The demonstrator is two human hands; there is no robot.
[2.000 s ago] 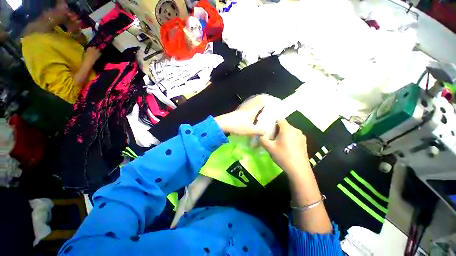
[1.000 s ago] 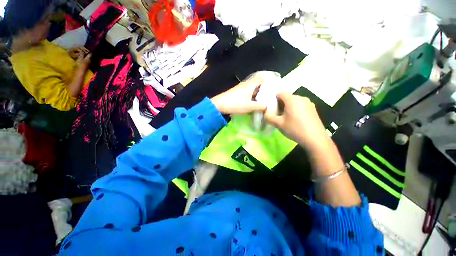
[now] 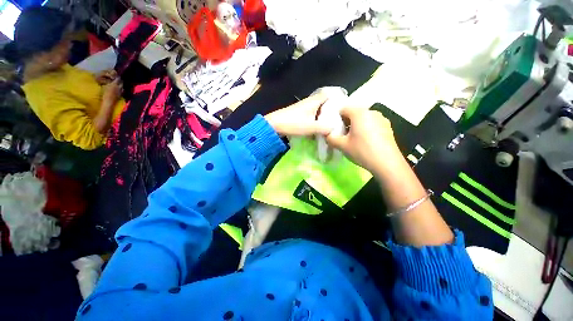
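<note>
My left hand (image 3: 300, 117) and my right hand (image 3: 367, 139) meet over the middle of the table. Both are closed on a clear, shiny plastic bag (image 3: 331, 148) with something whitish in it; the glare hides what it is. The bag's lower part hangs over a neon cut panel (image 3: 287, 182) with a small black logo patch. The panel lies on black cut panels (image 3: 289, 233) below my hands.
A white fabric pile (image 3: 465, 37) lies behind. A sewing machine with a green cover (image 3: 501, 84) stands at right, near a black panel with three neon stripes (image 3: 480, 204). Black and pink pieces (image 3: 135, 125), a red bag (image 3: 210, 36) and a person in yellow (image 3: 66, 103) are at left.
Over two seconds the view has shifted, so the machine and striped panel appear further right. Both hands stay together on the plastic bag; their fingers have shifted slightly.
</note>
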